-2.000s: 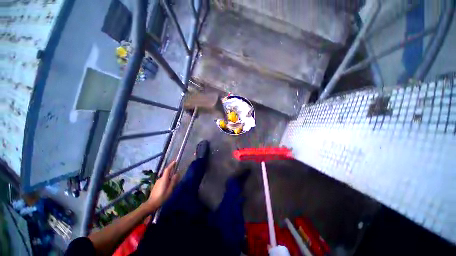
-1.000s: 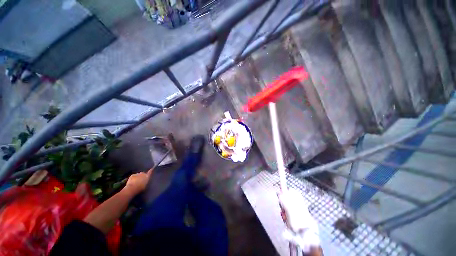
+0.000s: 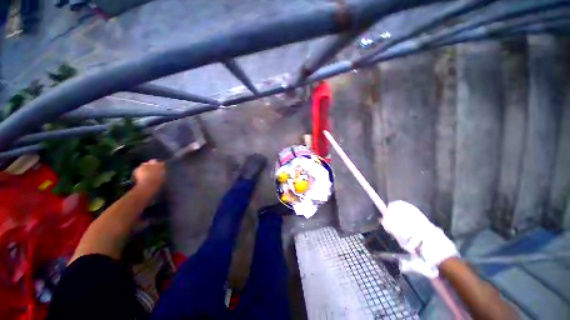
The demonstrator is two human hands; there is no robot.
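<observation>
The broom has a red head (image 3: 321, 119) standing just behind the waste bucket, at the foot of the steps, and a long pale pink handle. My right hand (image 3: 415, 234), in a white glove, is closed around the handle. My bare left hand (image 3: 150, 174) is at the left, closed, beside the greyish dustpan (image 3: 180, 137) on the landing; the dustpan's handle is too blurred to make out. The round waste bucket (image 3: 301, 182) stands in front of my feet, heaped with crumpled white waste and orange-yellow pieces.
A grey metal stair railing (image 3: 187, 59) curves across the top left. Concrete steps (image 3: 475, 125) fill the right. A white-tiled low wall (image 3: 350, 275) is at the bottom centre. Potted plants (image 3: 87, 162) and a large red rubbish bag (image 3: 37, 231) are at the left.
The broom head has swung left and down towards the railing side of the bucket, turning upright in view. My right hand has moved up and right. The view has turned, and my left hand has shifted left.
</observation>
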